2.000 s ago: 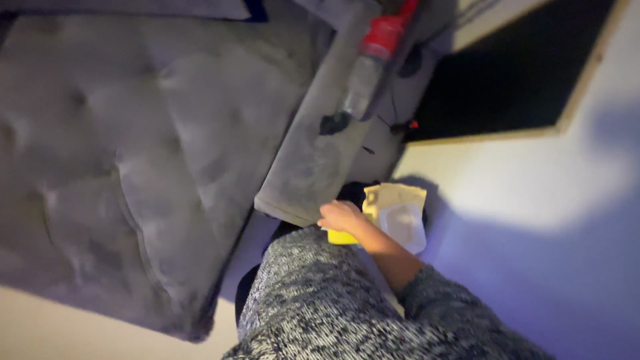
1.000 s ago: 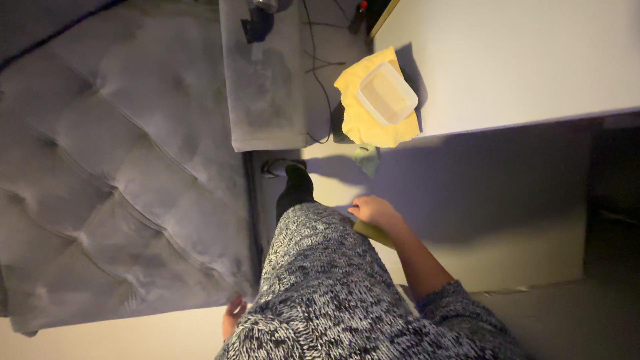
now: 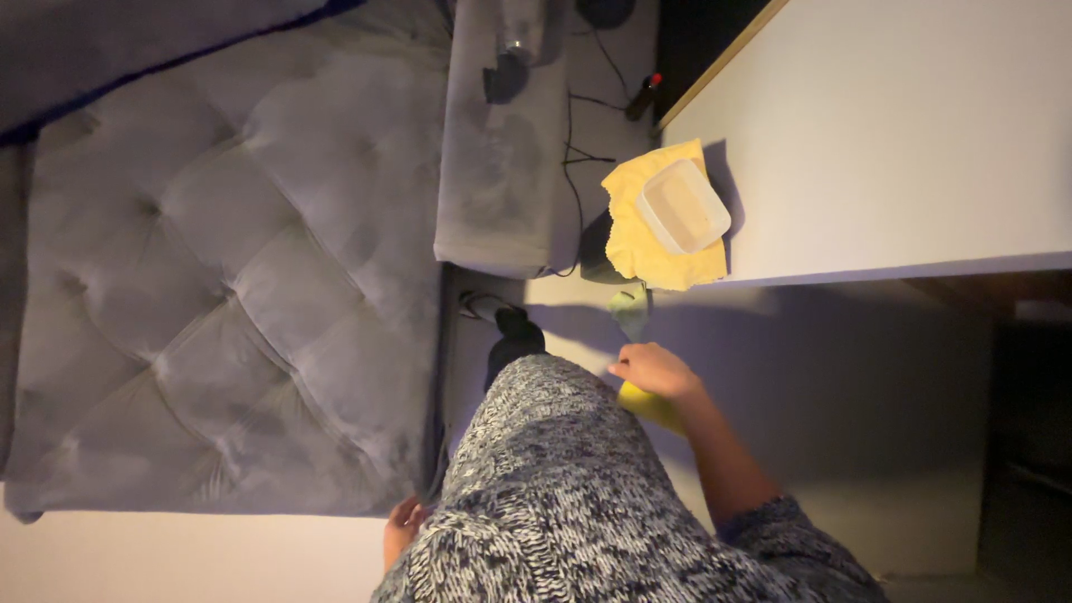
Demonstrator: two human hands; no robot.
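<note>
My right hand (image 3: 659, 369) is closed around a yellow cloth (image 3: 649, 408), whose lower part shows beneath the fingers. Above that hand, a yellow cloth with zigzag edges (image 3: 624, 239) lies at the corner of the white table, with a clear plastic container (image 3: 684, 207) resting on it. A small pale green thing (image 3: 630, 310) shows just below that corner. My left hand (image 3: 404, 521) hangs low beside my knitted sweater, near the sofa corner; its fingers are partly hidden, and nothing is visible in it.
A grey tufted sofa seat (image 3: 226, 293) fills the left side, with its armrest (image 3: 494, 201) at top centre. Dark cables (image 3: 578, 201) run along the floor beside the armrest. The white table (image 3: 879, 151) spans the upper right. A dark-clad foot (image 3: 515, 339) shows below the armrest.
My left hand, out of sight two seconds ago, has come into view at the lower left. My right hand has moved away from the container and the cloth under it. The view has turned.
</note>
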